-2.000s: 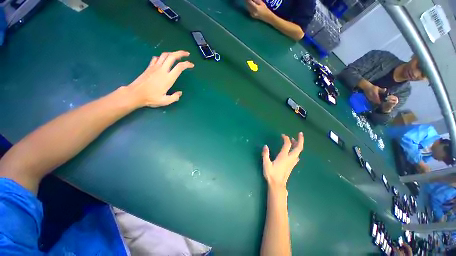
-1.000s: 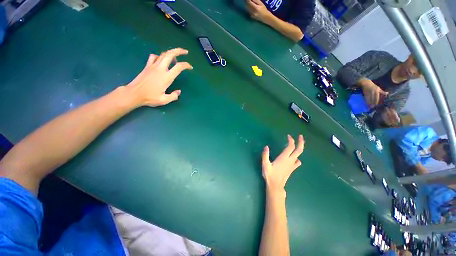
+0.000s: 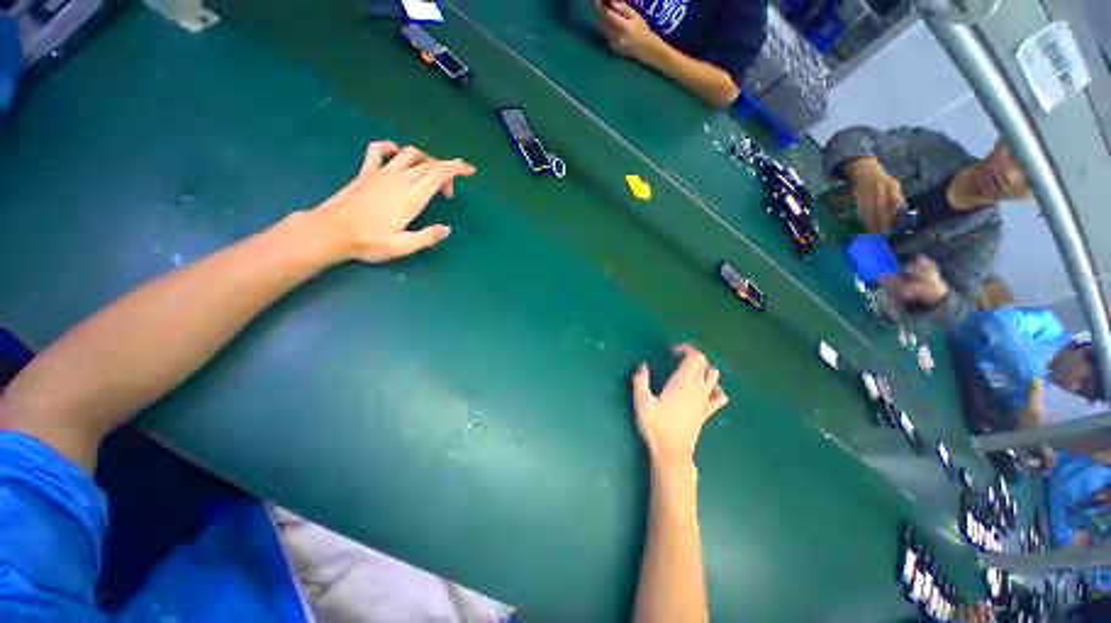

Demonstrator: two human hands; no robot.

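Observation:
My left hand [image 3: 396, 205] rests over the green bench at the upper left, holding nothing, its fingers apart. My right hand [image 3: 680, 402] is at the lower right of centre, also empty, its fingers bent and thumb apart. Beyond the hands, a dark phone unit [image 3: 524, 136] with a small pale ring [image 3: 558, 166] at its lower end lies on the green belt. Another dark unit [image 3: 435, 54] with an orange spot lies further up left. A third unit [image 3: 742, 285] with an orange spot lies beyond my right hand. No unit is touched by my hands.
A yellow piece [image 3: 638, 186] lies on the belt [image 3: 585, 219]. More units [image 3: 830, 354] continue down right towards dense rows [image 3: 926, 578]. Across the belt are piled units [image 3: 790, 201], a blue container [image 3: 872, 258] and several people. A metal pipe [image 3: 1017, 110] curves at the right.
The units and yellow piece have shifted right and down with the belt. A white-screened unit has come into view at the top. My right hand's fingers have curled in; my left hand's fingers have bunched slightly.

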